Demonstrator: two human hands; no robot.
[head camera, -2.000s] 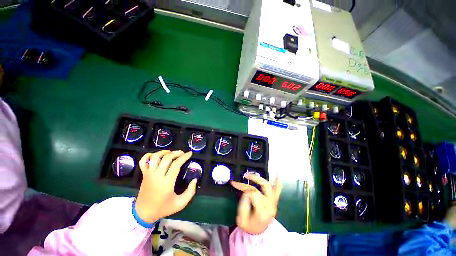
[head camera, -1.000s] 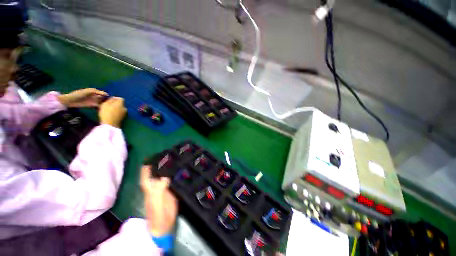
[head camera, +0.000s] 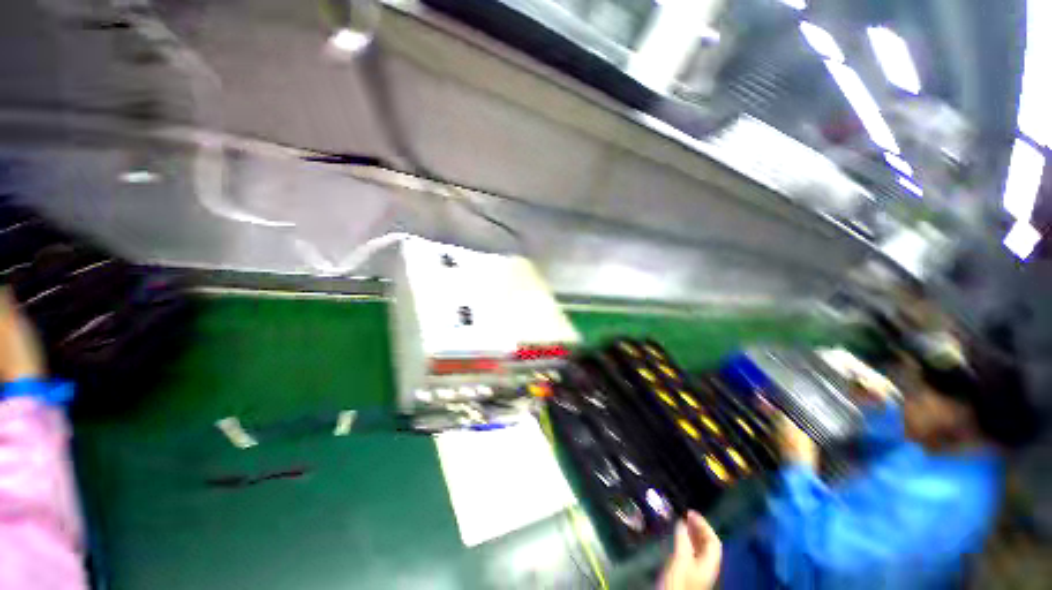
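Observation:
My left hand is at the left edge, mostly cut off, blurred, above a blue wrist band. It is beside a dark stack of trays with thin pale glints; whether it grips the stack cannot be told. My right hand is at the bottom edge, cut off, fingers up and close together, at the near corner of a black tray of silvery round units. Contact with that tray is unclear. A tray of yellow-centred units lies right beside it.
Two pale power supplies with red digits stand mid-bench before the grey partition. A white paper, yellow wire and dark leads with white tags lie nearer. A person in blue sits at the right, hands by silvery trays.
The view has swung right. The ten-pocket tray before me is gone from the green mat. My left hand is now at the dark stack; my right hand has appeared beside the right-hand trays.

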